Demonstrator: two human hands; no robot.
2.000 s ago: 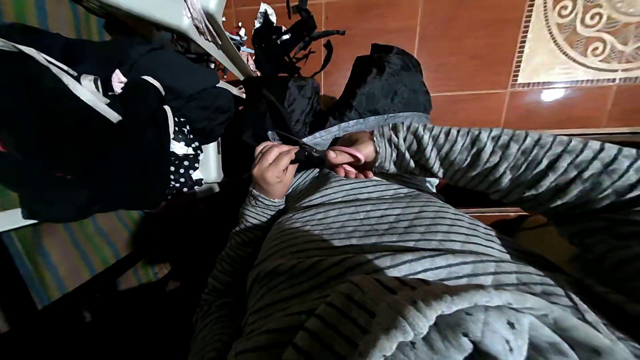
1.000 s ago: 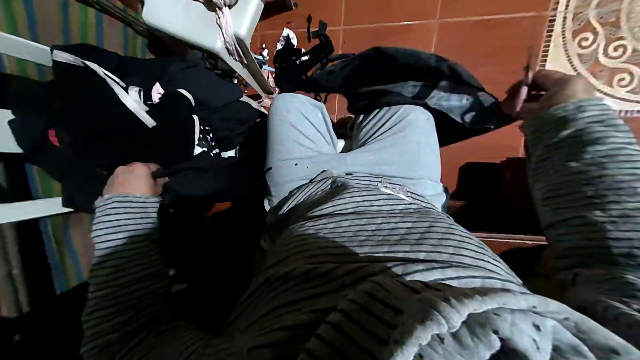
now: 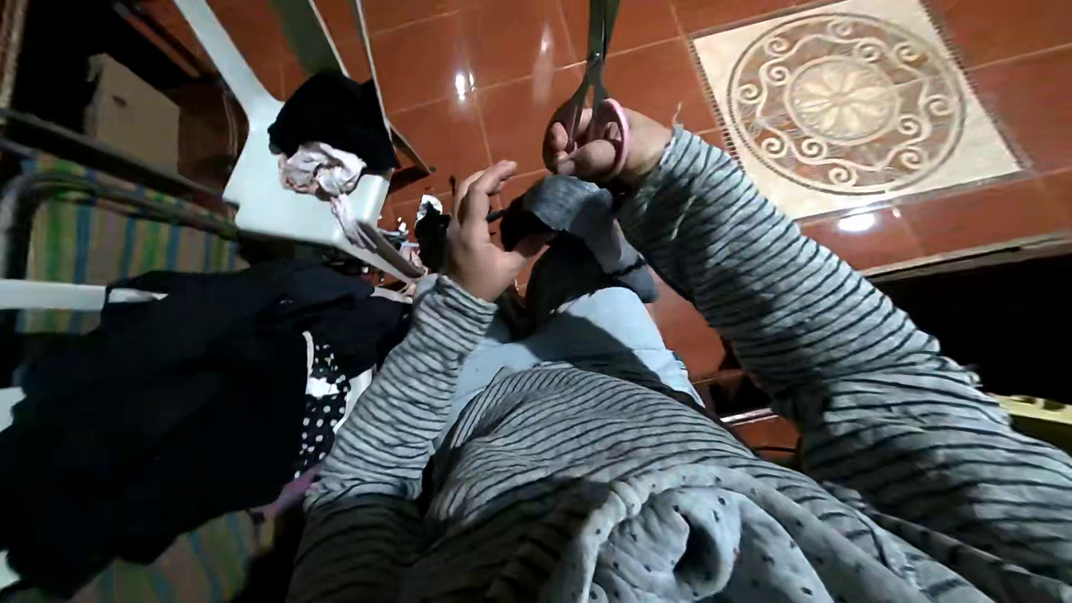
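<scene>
Scissors (image 3: 596,79) with a pink handle are in my right hand (image 3: 599,151), fingers through the loops and blades pointing away toward the top edge. My left hand (image 3: 486,239) is raised with its fingers spread, beside a gray and black cloth (image 3: 569,205) that hangs over my lap; the thumb is close to the cloth, and I cannot tell whether it touches. Part of the cloth lies behind my right wrist. Below it are my light blue trousers (image 3: 586,327).
A white plastic chair (image 3: 285,209) at the upper left holds black cloth (image 3: 335,117) and pale pink cloth (image 3: 322,170). Dark garments (image 3: 184,402) are heaped at the left, beside a polka-dot cloth (image 3: 322,410). A patterned tile (image 3: 837,100) is set in the red-brown floor.
My left hand has come from the dark garments at the left to above my lap. My right hand has moved inward with the scissors. The view has shifted.
</scene>
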